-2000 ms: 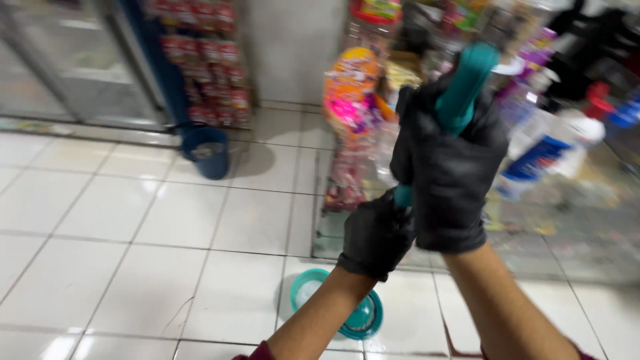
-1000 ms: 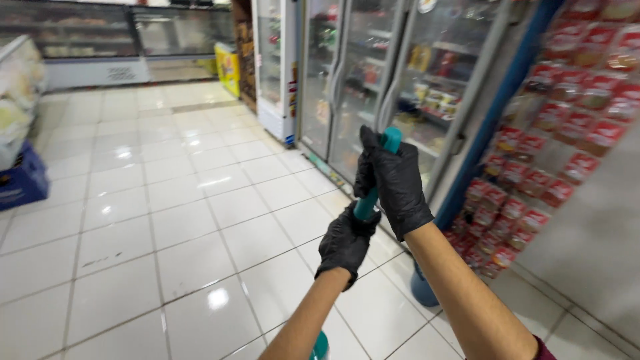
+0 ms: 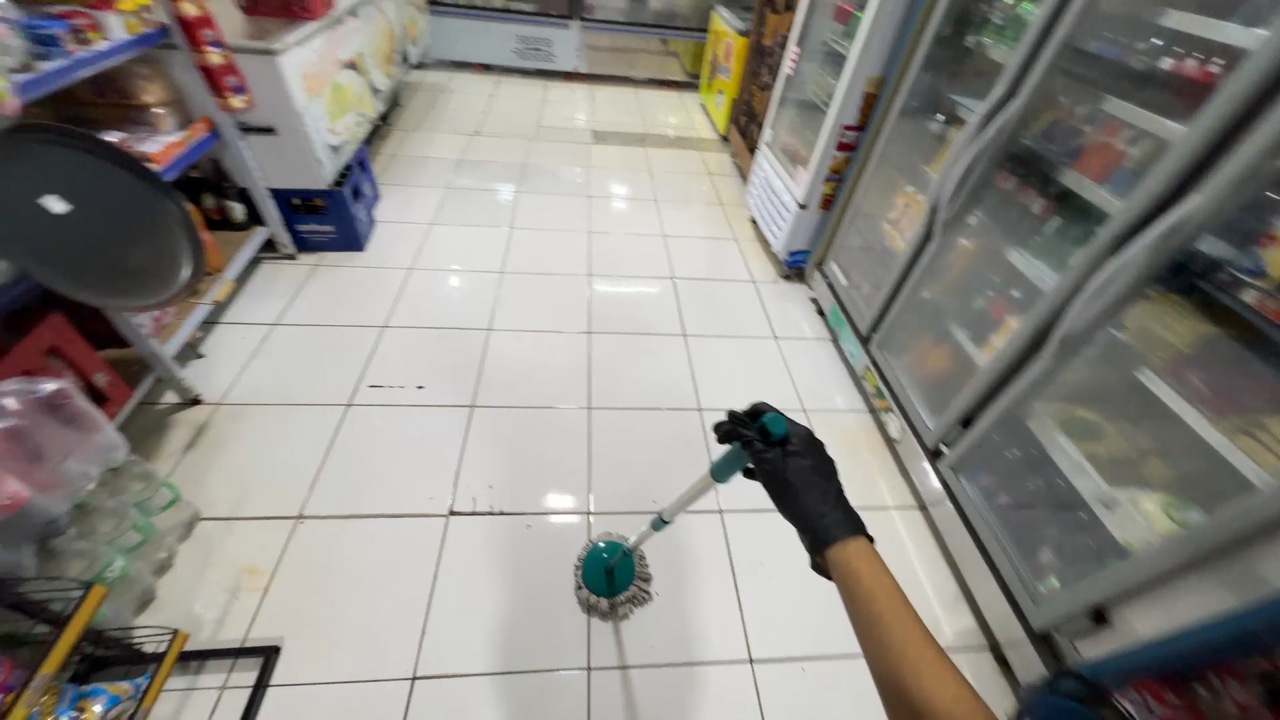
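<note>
My right hand (image 3: 800, 480), in a black glove, grips the top of the handle of a spin mop (image 3: 685, 500). The handle has a teal grip and a pale metal pole that slants down and to the left. At its lower end the round teal mop head (image 3: 608, 568), fringed with grey strands, rests on the white tiled floor (image 3: 520, 450). My left hand is out of view.
Glass-door fridges (image 3: 1000, 250) line the right side. On the left stand a shelf rack (image 3: 180, 150), a blue crate (image 3: 330, 205), a chest freezer (image 3: 320, 90), wrapped bottles (image 3: 120, 520) and a wire rack (image 3: 160, 670). A dark round disc (image 3: 95, 215) juts in at left.
My left hand, on the mop handle in both earlier frames, has left the view. My right hand still holds the handle. The view has swung from the wall displays to the aisle.
</note>
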